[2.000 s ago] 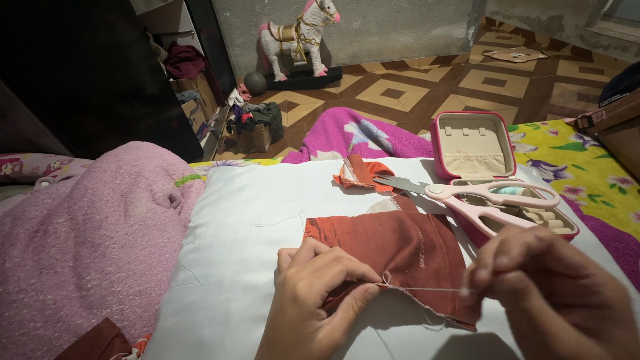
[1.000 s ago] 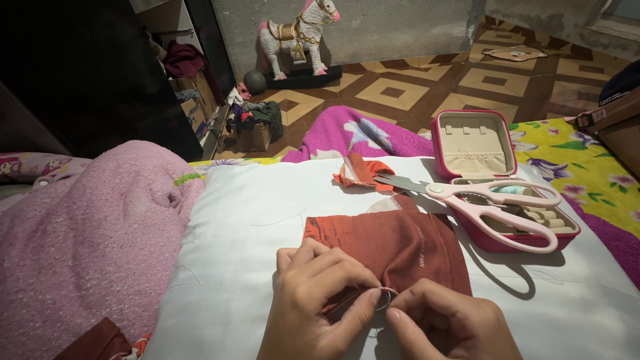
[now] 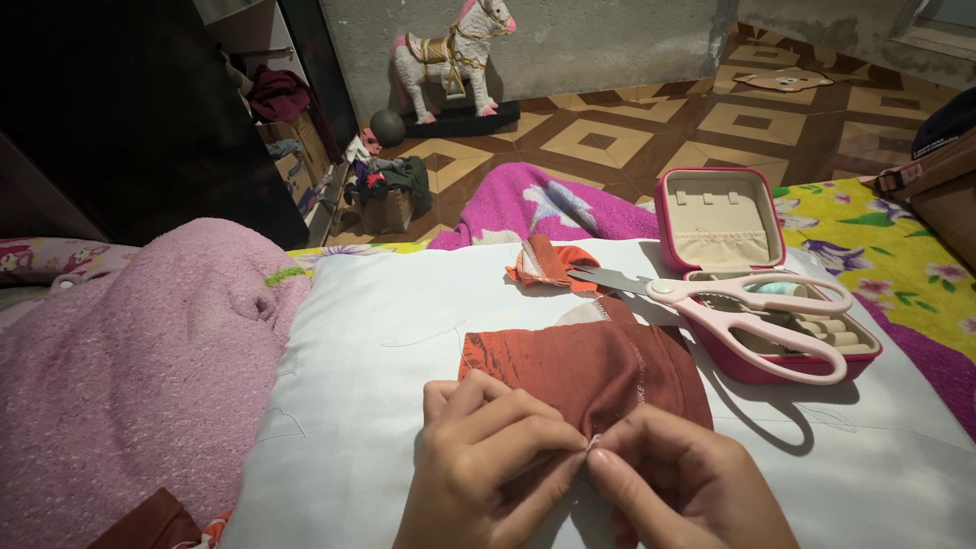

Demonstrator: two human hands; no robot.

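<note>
A rust-red fabric piece [image 3: 557,362] lies on a white pillow [image 3: 366,320]. My left hand [image 3: 488,450] pinches its near edge between thumb and fingers. Right beside it, my right hand [image 3: 679,473] pinches a small bit of white thread [image 3: 592,441] at that edge, fingertips nearly touching the left ones. Whether a needle is there cannot be made out. Pink-handled scissors [image 3: 732,305] rest across an open pink sewing case [image 3: 781,370] with thread spools [image 3: 831,329], their blades reaching an orange fabric scrap [image 3: 553,267]. Loose thread [image 3: 423,335] lies on the pillow.
A pink fleece blanket [image 3: 145,343] is bunched at the left, and a purple blanket [image 3: 534,202] lies beyond the pillow. Yellow floral cloth [image 3: 884,252] and a brown bag [image 3: 934,183] are at the right. A toy horse [image 3: 450,65] stands by the wall.
Two seconds ago my right hand was off to the right with a thread stretched from the fabric; it has come in to my left hand. The thread loop seen at the fingertips is now smaller.
</note>
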